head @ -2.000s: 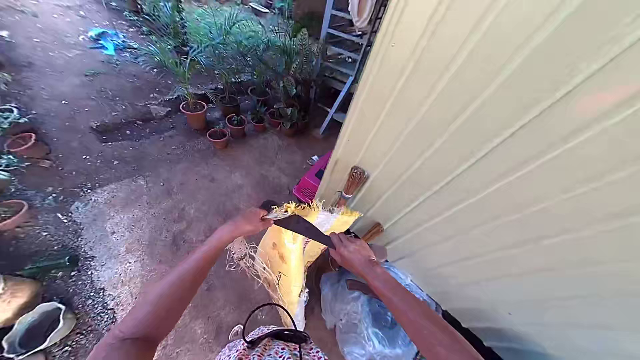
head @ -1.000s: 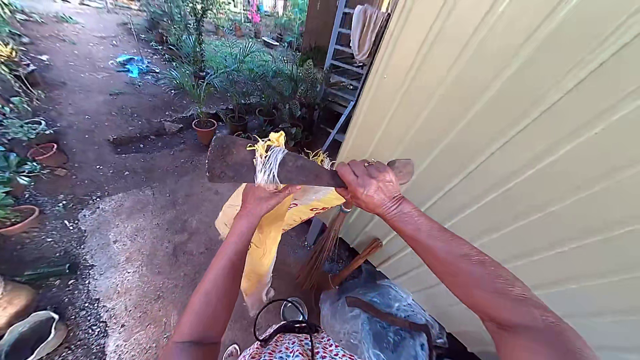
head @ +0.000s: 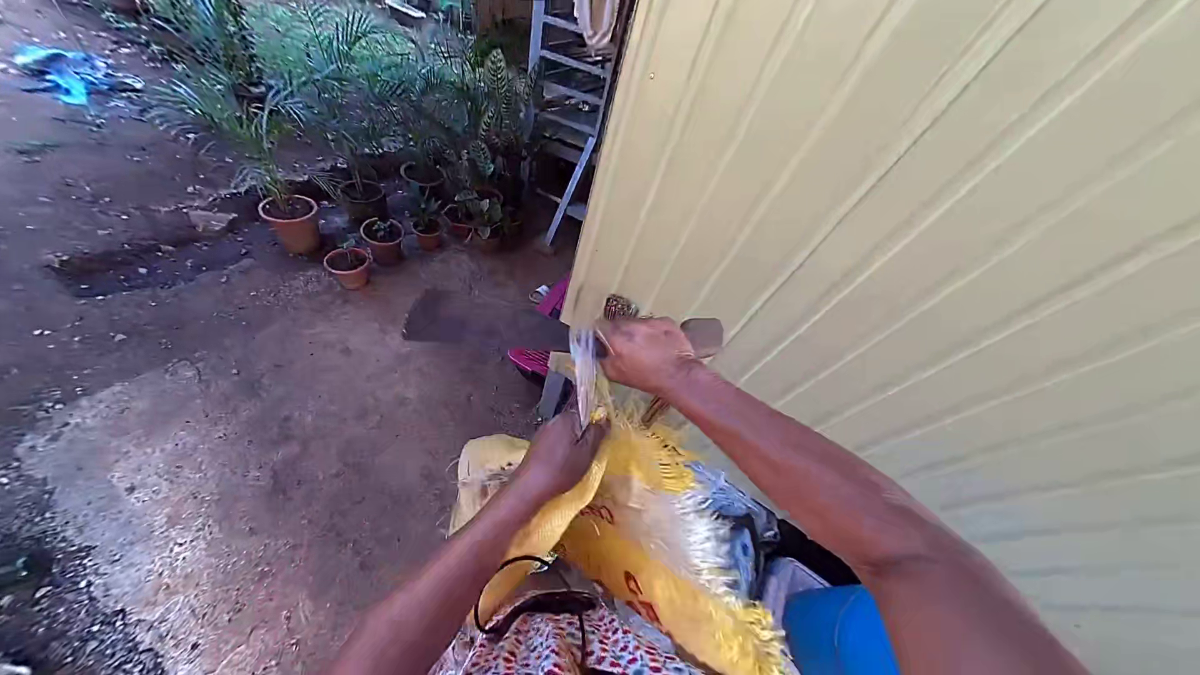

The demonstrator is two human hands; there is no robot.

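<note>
My right hand (head: 647, 352) is closed around the handle of a wide-bladed knife, a machete or cleaver by its shape. Its dark blade (head: 483, 322) points left, blurred, and the handle's butt shows right of the fist. Below it, my left hand (head: 567, 450) grips a bunched part of a frayed yellow woven plastic sack (head: 647, 572). Pale strands (head: 584, 370) stretch from the left hand up to the blade near the right fist. The sack's fringed edge and some red print hang down over my patterned clothing (head: 562, 642).
A cream corrugated wall (head: 844, 234) rises close on the right. Potted plants (head: 291, 223) and a metal ladder (head: 567, 103) stand ahead. Beside the wall are a magenta plastic item (head: 532, 361), a broom's bound end (head: 619, 307) and a blue container (head: 839, 628).
The blade, held level before me a second ago with strands across it, is now lower and farther right against the sack. More of the yellow sack now lies over my lap.
</note>
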